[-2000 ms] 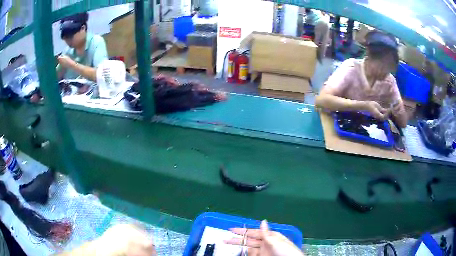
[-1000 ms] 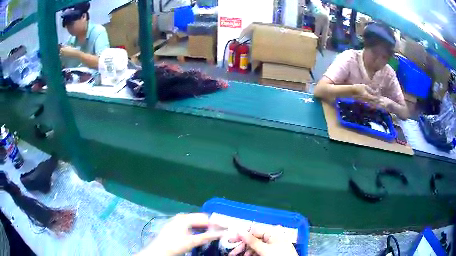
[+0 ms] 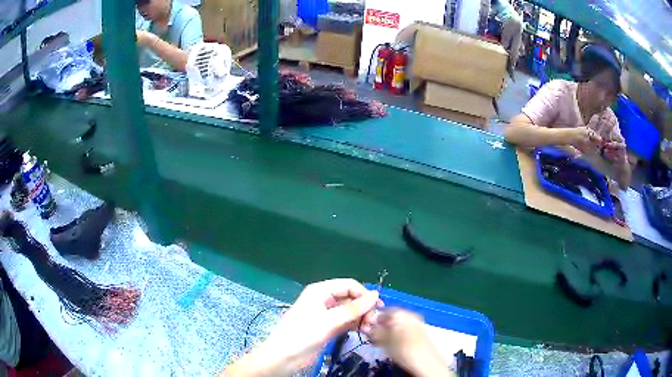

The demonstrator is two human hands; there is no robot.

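Note:
My left hand is over the left part of the blue tray, its thumb and fingertips pinched on a thin wire whose end sticks up above them. My right hand is blurred and meets the left fingertips; what it holds is hidden. The blue tray holds small black parts on white paper. A thin black cable curves over the bench left of my left hand.
A wire bundle, dark pouch-like piece and spray can lie on the left bench. The green belt carries a black crescent and others. Two people work opposite. Green posts stand at left.
The view has shifted, so the scene sits further right. My hands have gone from apart over the tray to fingertips together, with a thin wire end now showing above them.

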